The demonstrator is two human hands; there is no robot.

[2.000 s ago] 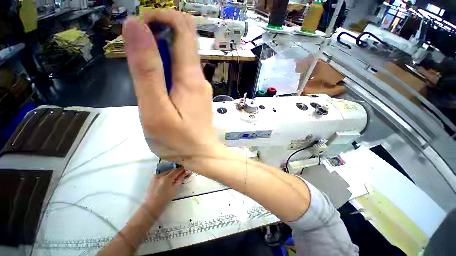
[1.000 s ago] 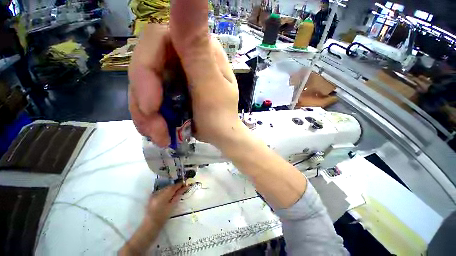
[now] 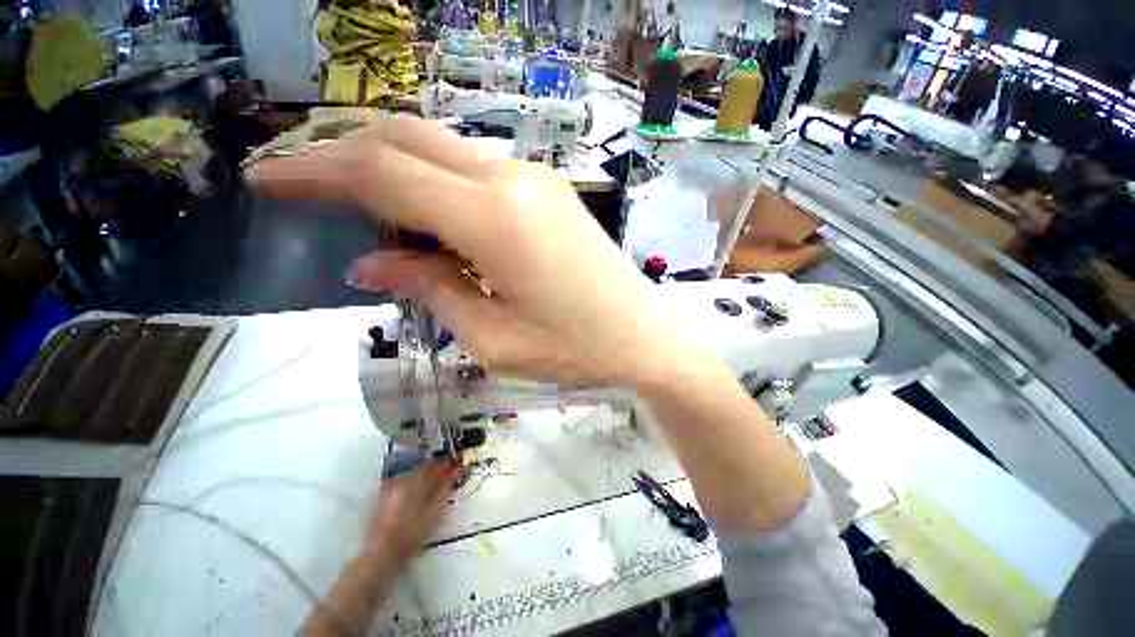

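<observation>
The white sewing machine (image 3: 386,392) stands in front of me. My right hand (image 3: 510,261) is raised over its left end, thumb and fingers around the mostly hidden dark handle of a screwdriver. The blurred thin shank (image 3: 426,373) points down towards the needle area (image 3: 463,454). My left hand (image 3: 405,510) is low on the table, its fingertips at the presser foot and needle area. What they touch or hold is too small to tell. Loose dark thread lies just right of them.
Black thread snips (image 3: 670,508) lie on the white table (image 3: 261,436) right of the needle area. Brown panels (image 3: 106,380) lie at the left. Papers (image 3: 958,479) lie at the right. Thread cones (image 3: 737,100) stand behind, and a metal rail (image 3: 971,292) runs along the right.
My right hand has gone from a fist around the blue-and-dark handle to a flatter, more open grasp. My left hand stays at the needle area. The snips have come into view.
</observation>
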